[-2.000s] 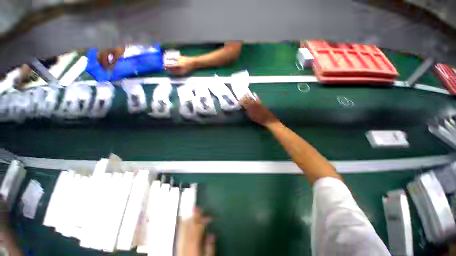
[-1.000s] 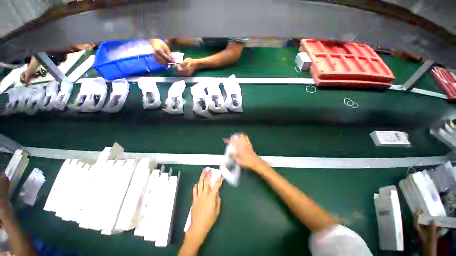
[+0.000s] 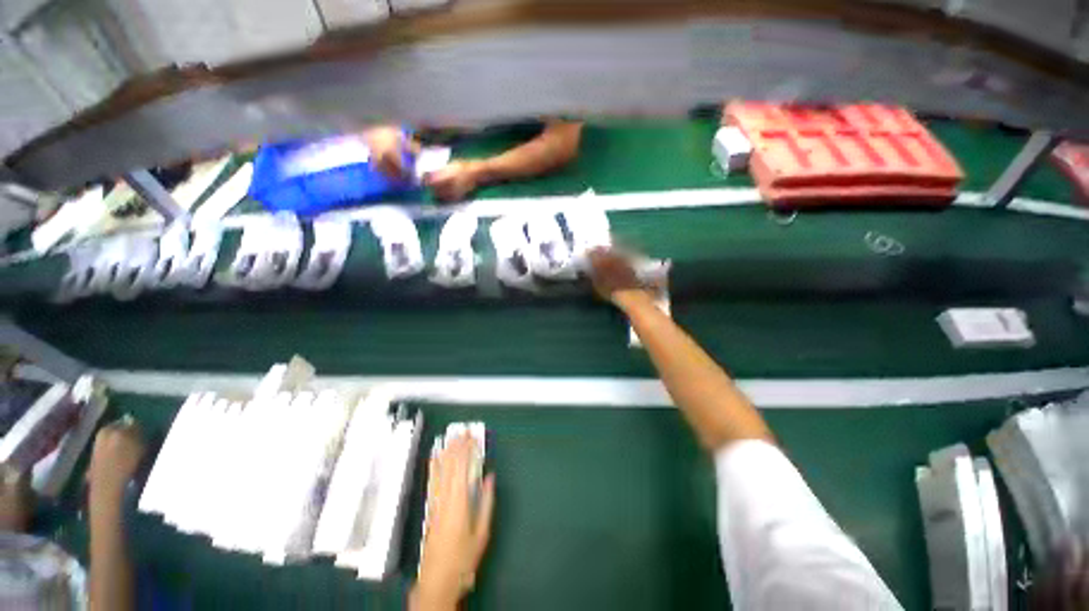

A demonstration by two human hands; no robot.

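My left hand (image 3: 450, 516) lies over a slim white retail box (image 3: 462, 444) on the green worktop, its fingers around the box. My right hand (image 3: 614, 275), blurred, is stretched out over the dark green belt at the right end of a row of whitish pouches (image 3: 521, 247) with dark shapes inside. A slim white piece (image 3: 652, 313), likely a box, lies beside and partly behind my right hand and wrist. The frames do not show whether my right fingers grip anything. A row of white boxes (image 3: 257, 471) leans side by side left of my left hand.
Red compartment trays (image 3: 850, 155) and a blue bin (image 3: 322, 177) stand across the line, with another person's hands beside the bin. A white box (image 3: 986, 326) lies on the belt at right. More white boxes (image 3: 959, 525) stand at lower right. Another person's arm is at lower left.
My right hand has moved from beside my left hand out to the belt; the pouch it held is no longer seen there. My left hand has moved slightly left and down. The slim white piece now shows.
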